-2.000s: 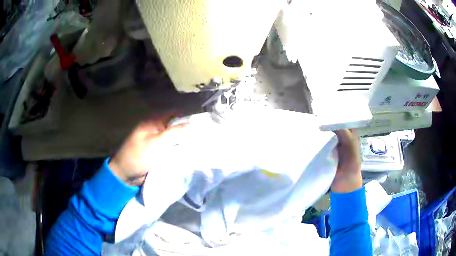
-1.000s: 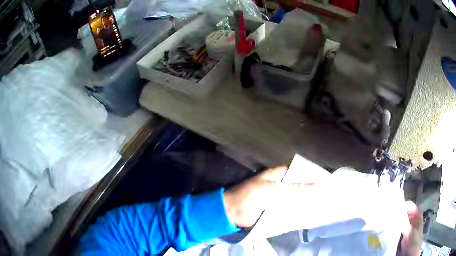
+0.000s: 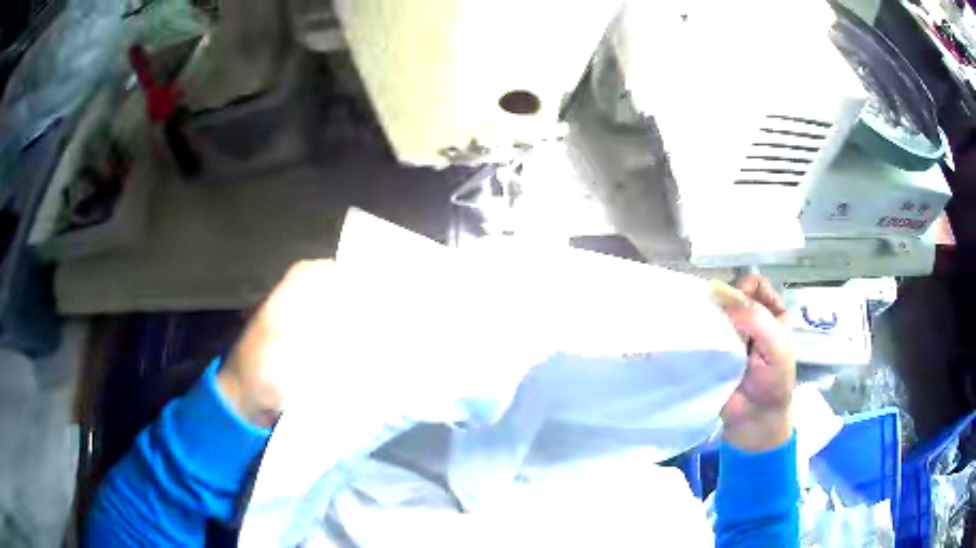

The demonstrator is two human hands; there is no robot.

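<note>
A white garment piece (image 3: 535, 321) is spread between my hands, its upper edge close to the needle and presser foot area (image 3: 498, 193), which is glared out. Whether the cloth lies under the foot I cannot tell. My left hand (image 3: 280, 337) holds the cloth at its left side; glare hides its fingertips. My right hand (image 3: 762, 359) grips the cloth's right end, with the fingers curled at its edge. The cream sewing machine head (image 3: 460, 75) with a dark round hole is above the cloth.
A white vented box (image 3: 749, 150) stands right of the head. Blue crates (image 3: 856, 460) with white pieces are at the lower right. A shallow white tray (image 3: 134, 203), a red-topped bottle (image 3: 161, 102) and a clear bin (image 3: 252, 134) are on the left of the table (image 3: 214, 257).
The view has swung back right from the tray and phone side. The cloth has shifted; its yellow print no longer shows, and a pointed corner now stands up near my left hand.
</note>
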